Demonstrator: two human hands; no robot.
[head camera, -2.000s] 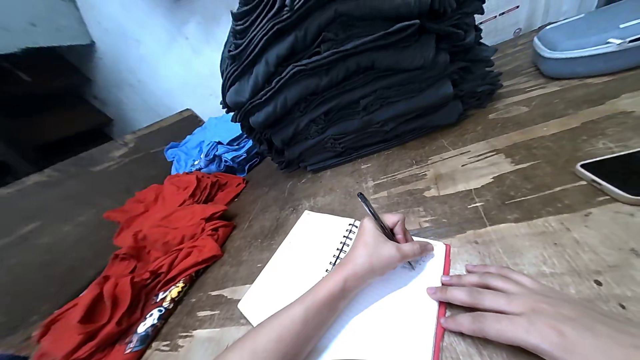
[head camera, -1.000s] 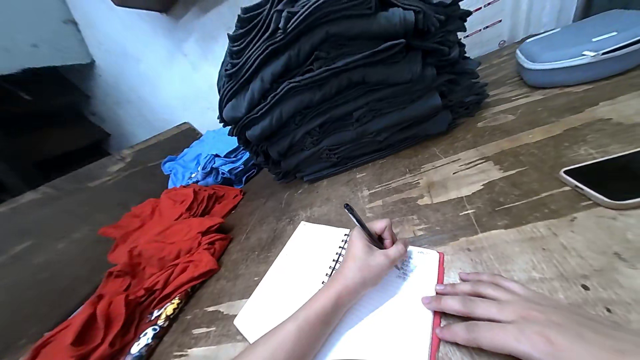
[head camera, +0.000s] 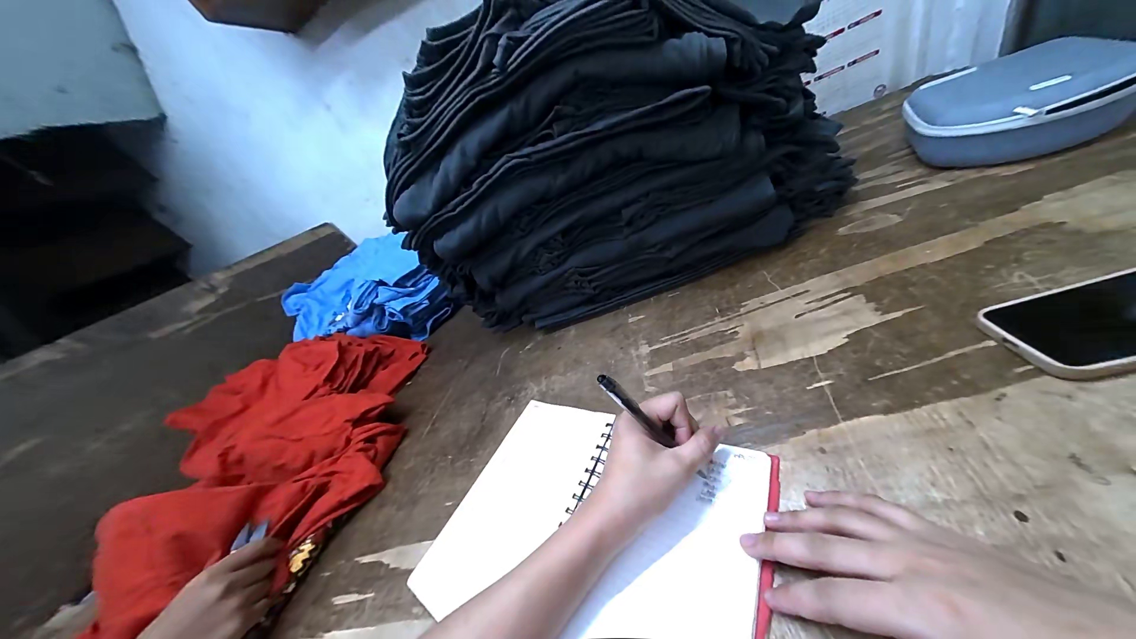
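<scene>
My left hand (head camera: 652, 461) grips a black pen (head camera: 635, 410), its tip hidden behind the fingers, over the right page of an open spiral-bound notebook (head camera: 497, 497). Small handwriting shows on that page beside the fingers. Flat on the notebook's red right edge (head camera: 770, 532) and the table lie the fingertips of my right hand (head camera: 852, 555), spread and holding nothing. Left of the notebook is a heap of red fabric pieces (head camera: 293, 435), with a printed patch partly in view at its lower edge.
Another person's hand (head camera: 226, 586) holds a small grey object (head camera: 251, 534) at the red fabric. Behind are blue fabric (head camera: 373, 288) and a tall stack of black folded cloth (head camera: 603, 169). A smartphone (head camera: 1078, 324) and a grey zip case (head camera: 1021, 102) lie right on the worn wooden table (head camera: 887, 355).
Another person's hand has come into view at the lower left, on the red fabric. My left hand still holds the pen on the page; my right hand stays at the notebook's edge.
</scene>
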